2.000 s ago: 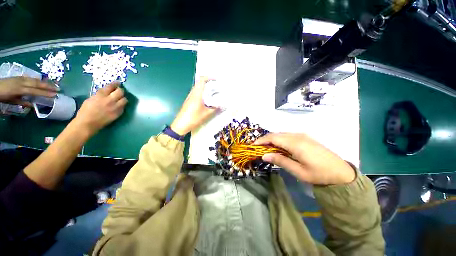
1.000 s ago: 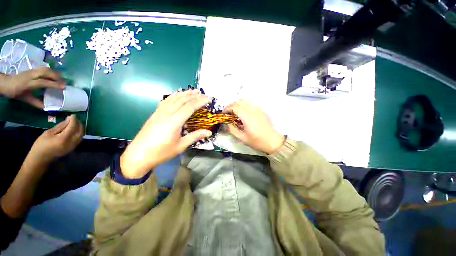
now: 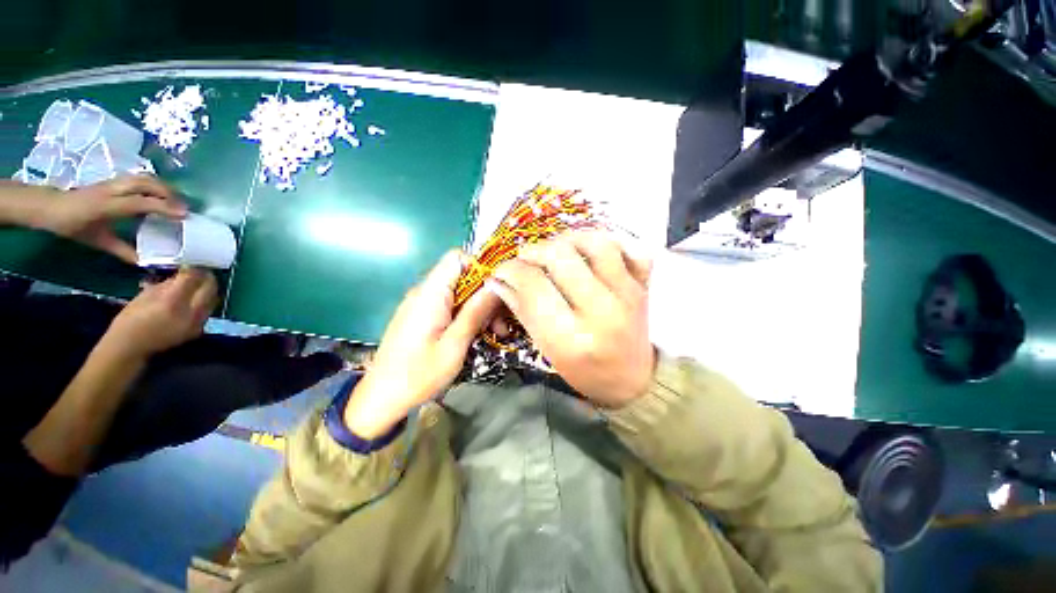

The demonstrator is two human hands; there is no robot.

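A bundle of orange-yellow wire leads [image 3: 521, 226] lies over the near left part of the white work sheet [image 3: 764, 336]. Its upper ends fan out away from me and its dark ends show below my hands, close to my body. My left hand [image 3: 419, 348] grips the bundle from the left side. My right hand [image 3: 583, 310] lies over the bundle from the right, with its fingers curled on it. Both hands are bare and touch each other. The middle of the bundle is hidden under my fingers.
A coworker's hands [image 3: 174, 307] hold a white housing [image 3: 206, 241] at the left. More housings [image 3: 99, 137] and piles of small white pieces [image 3: 299, 130] lie on the green bench. The screw feeder [image 3: 709, 156], a black electric screwdriver [image 3: 799, 125], a black strap [image 3: 967, 319] and a stool [image 3: 901, 487] are at the right.
The white housing has left my left hand. Both hands have come together on the wire bundle, which has turned to point away from me. The coworker's right hand has moved to the housing at the left.
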